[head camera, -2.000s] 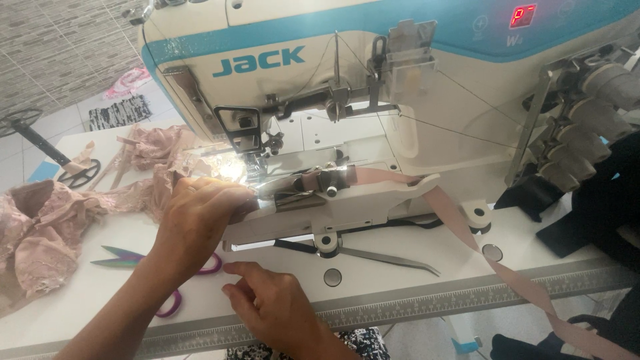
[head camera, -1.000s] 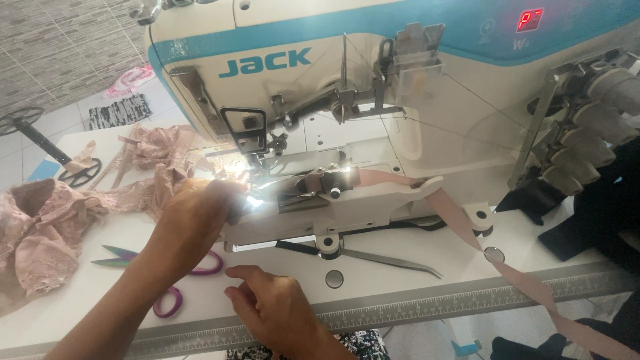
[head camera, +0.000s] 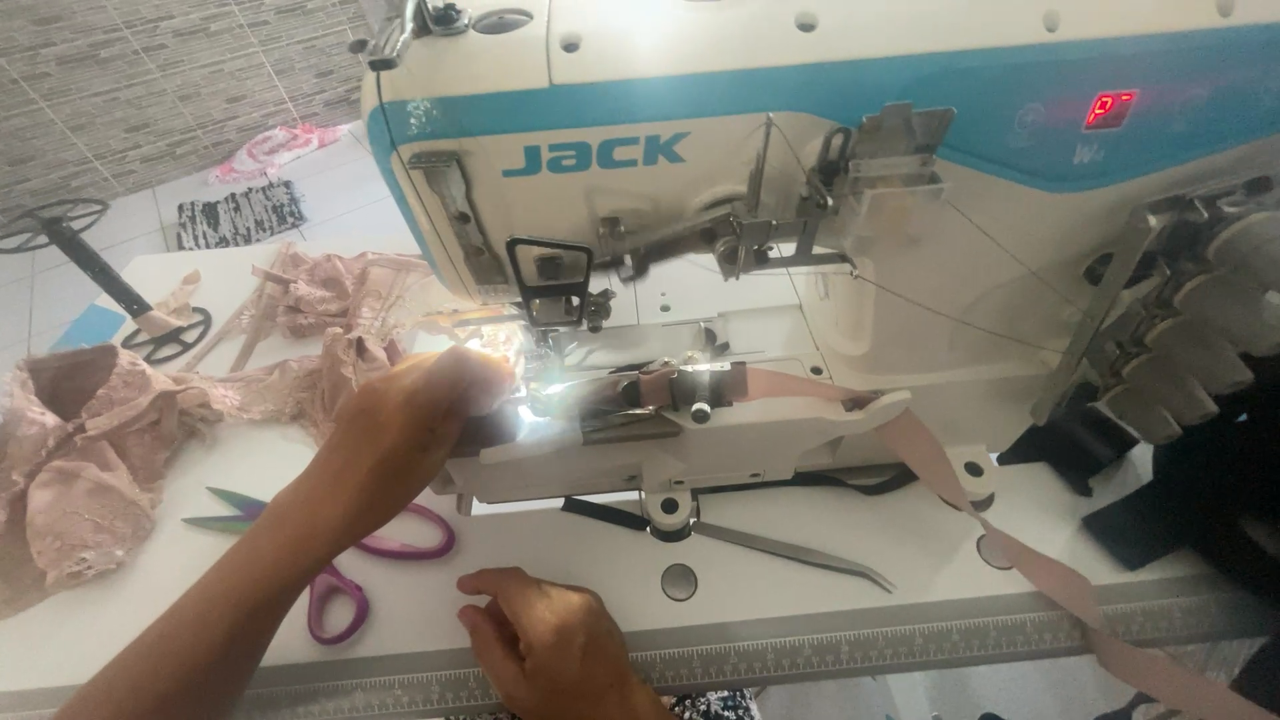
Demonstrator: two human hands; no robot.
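My left hand [head camera: 430,415] is at the needle area of a white and blue Jack industrial sewing machine [head camera: 620,200], its fingertips closed on the edge of pink lace fabric [head camera: 350,380] under the bright lamp; glare hides the exact grip. A pink fabric strip [head camera: 930,455] runs from the right through a metal binder guide [head camera: 695,385] toward the needle. My right hand [head camera: 550,635] rests half curled at the table's front edge and holds nothing. Purple-handled scissors [head camera: 400,535] lie partly under my left forearm. Tweezers [head camera: 790,552] lie in front of the machine bed.
More pink lace pieces [head camera: 90,460] are heaped at the left. Behind them a black reel [head camera: 100,270] leans over the table. A printed ruler tape [head camera: 800,650] runs along the front edge. Dark fabric [head camera: 1210,500] and several thread cones [head camera: 1190,330] stand at the right.
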